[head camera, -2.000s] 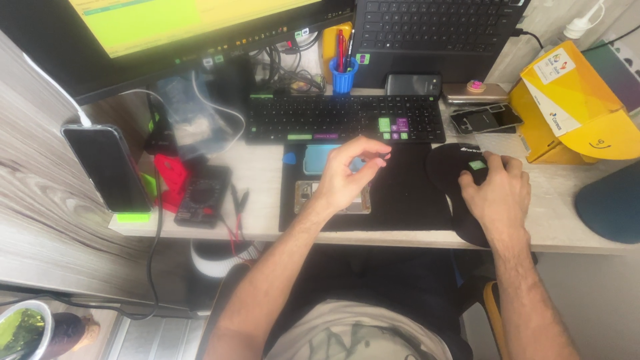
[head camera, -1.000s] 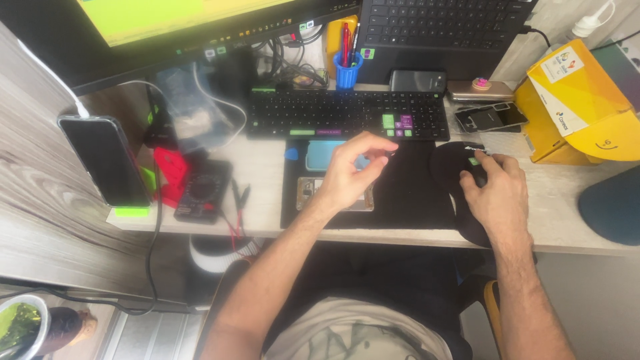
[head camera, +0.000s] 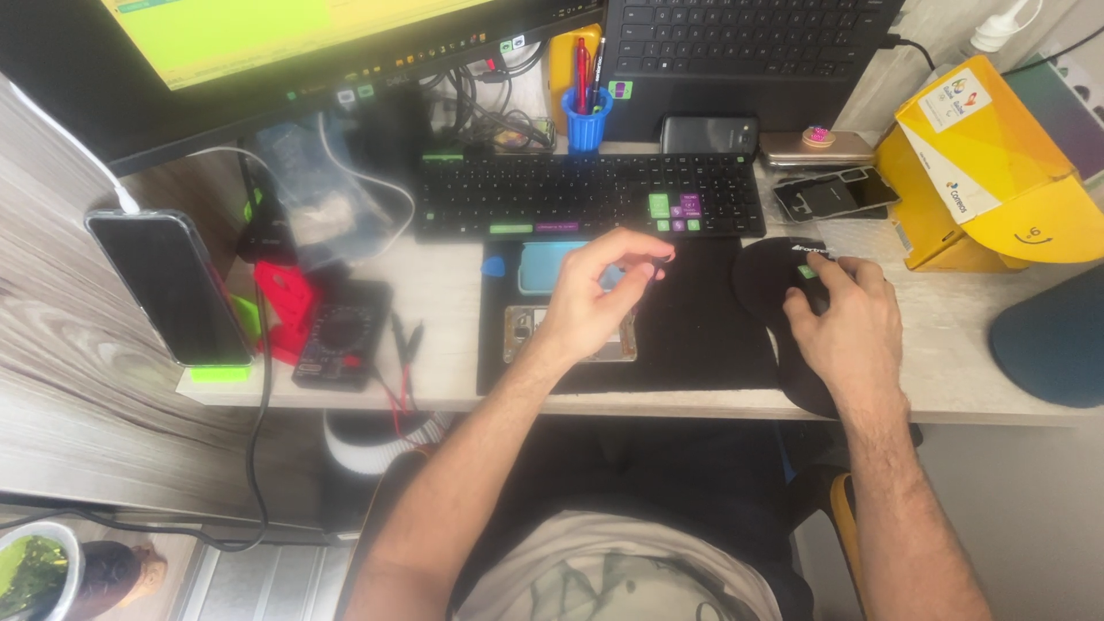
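Note:
My left hand (head camera: 599, 293) is raised over a black mat (head camera: 707, 345), pinching a small dark piece (head camera: 660, 261) between thumb and fingertips; what it is cannot be told. Beneath that hand lies an opened phone body (head camera: 617, 345), partly hidden by my wrist, with a light blue phone case or tray (head camera: 543, 266) behind it. My right hand (head camera: 849, 323) rests on a dark computer mouse (head camera: 813, 289), which sits on a black mouse pad (head camera: 763, 276) with a wrist rest. A blue plastic pick (head camera: 493, 266) lies at the mat's upper left corner.
A black keyboard (head camera: 586, 197) lies behind the mat, below a monitor (head camera: 362, 95) and a laptop (head camera: 750, 60). Left are a multimeter (head camera: 342, 332) with probes and a propped phone (head camera: 171, 289). Right are phone parts (head camera: 837, 197), a yellow box (head camera: 966, 172) and a dark blue cylindrical object (head camera: 1056, 336).

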